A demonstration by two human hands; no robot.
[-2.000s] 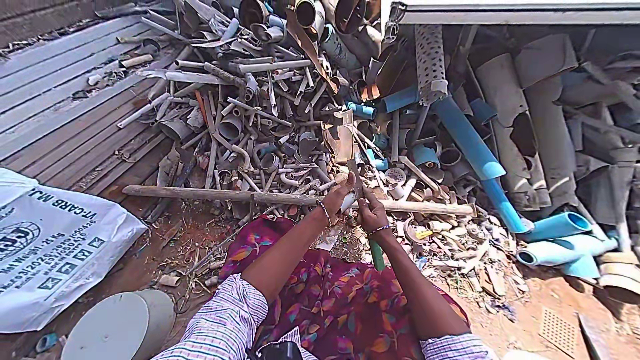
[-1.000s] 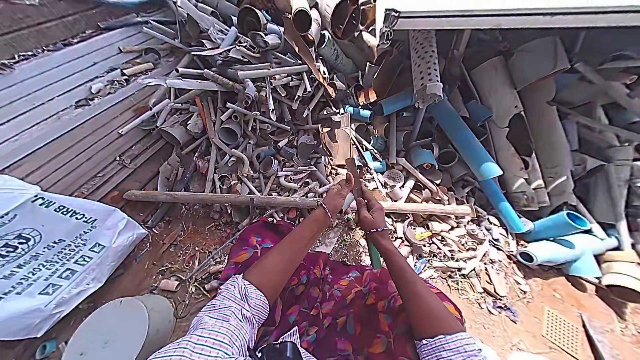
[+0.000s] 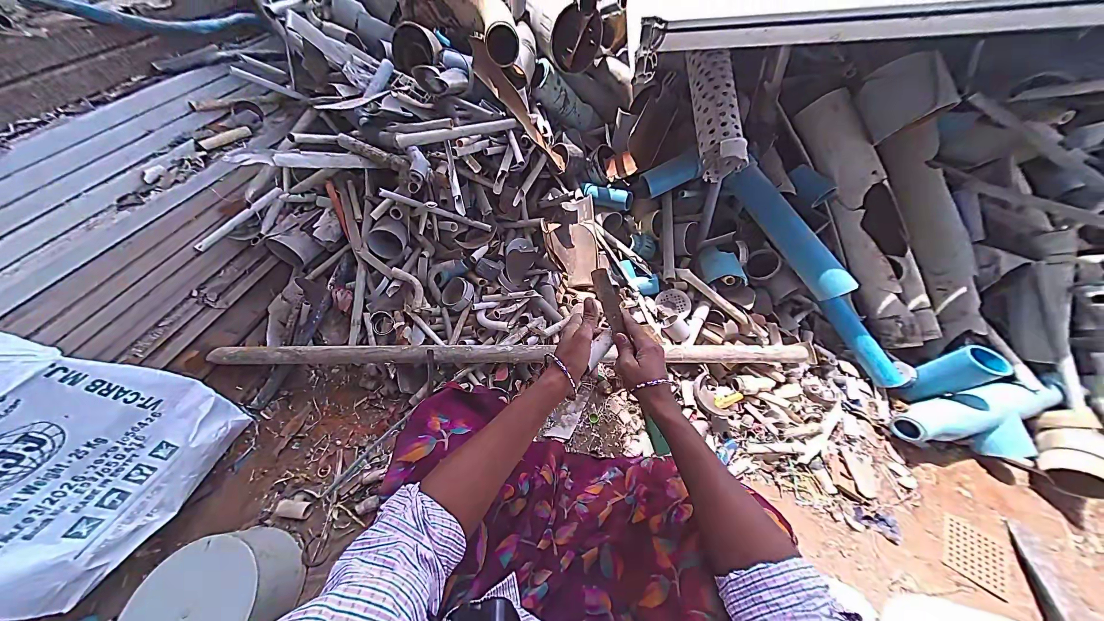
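Observation:
My left hand (image 3: 578, 339) is closed around a short pale pipe piece (image 3: 601, 347), just over the long wooden pole (image 3: 328, 354). Close on its right, my right hand (image 3: 640, 352) grips a long, flat blade-like tool (image 3: 609, 300), whose dark end points up and away. A green part (image 3: 656, 436), perhaps the tool's handle, shows below my right wrist. Past both hands rises a heap of cut grey plastic pipes and fittings (image 3: 457, 293). A patterned maroon cloth (image 3: 569, 517) covers my lap.
A white printed sack (image 3: 172, 431) and a round grey container (image 3: 216, 578) are at the left, below ridged sheets (image 3: 95, 207). Blue pipes (image 3: 793, 233) and split grey pipes (image 3: 914, 198) lie at the right. Pipe scraps (image 3: 793, 414) litter the ground near a perforated plate (image 3: 975, 556).
Both hands stay together over the pole, with only slight shifts in the tool's angle. The rest of the scene looks the same.

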